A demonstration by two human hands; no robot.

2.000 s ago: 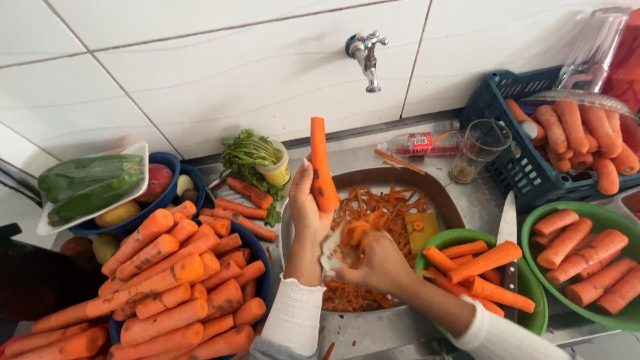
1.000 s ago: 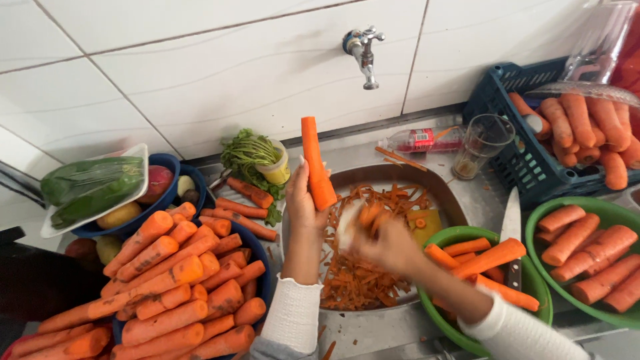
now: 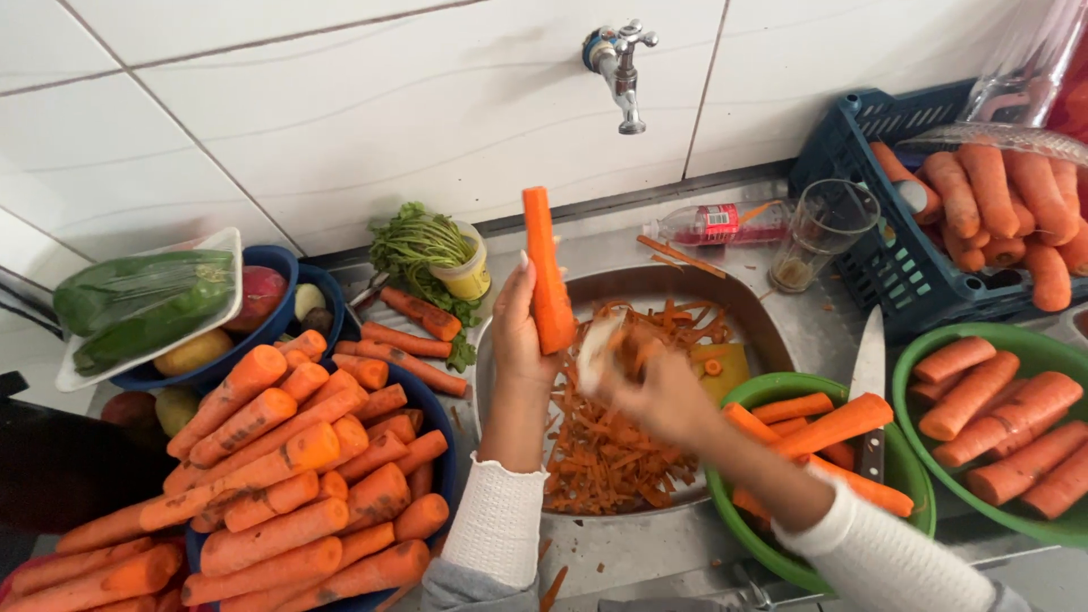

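Observation:
My left hand (image 3: 520, 327) holds a peeled carrot (image 3: 546, 272) upright over the left side of a metal basin (image 3: 765, 327). My right hand (image 3: 659, 395), blurred, is closed on a pale peeler-like tool (image 3: 599, 353) just right of the carrot; its exact kind is unclear. Orange carrot peelings (image 3: 629, 450) fill the basin, with a yellow piece (image 3: 722, 365) at its right. Peeled carrots (image 3: 837, 425) lie in a green bowl (image 3: 922, 501) under my right forearm, and a knife (image 3: 869, 365) rests across that bowl. Unpeeled carrots (image 3: 280, 510) are heaped in a blue basin (image 3: 442, 408).
A second green bowl (image 3: 905, 382) of carrots and a dark blue crate (image 3: 892, 297) stand at the right. A drinking glass (image 3: 824, 225) and a plastic bottle (image 3: 722, 223) are behind the sink. Greens (image 3: 421, 242), a yellow cup (image 3: 467, 263) and wrapped green vegetables (image 3: 153, 293) are at the left. A tap (image 3: 625, 76) projects above.
The carrot in my left hand shows more smooth, bright surface, and the dark patch seen on it two seconds ago is out of sight. My right hand stays beside it with the tool.

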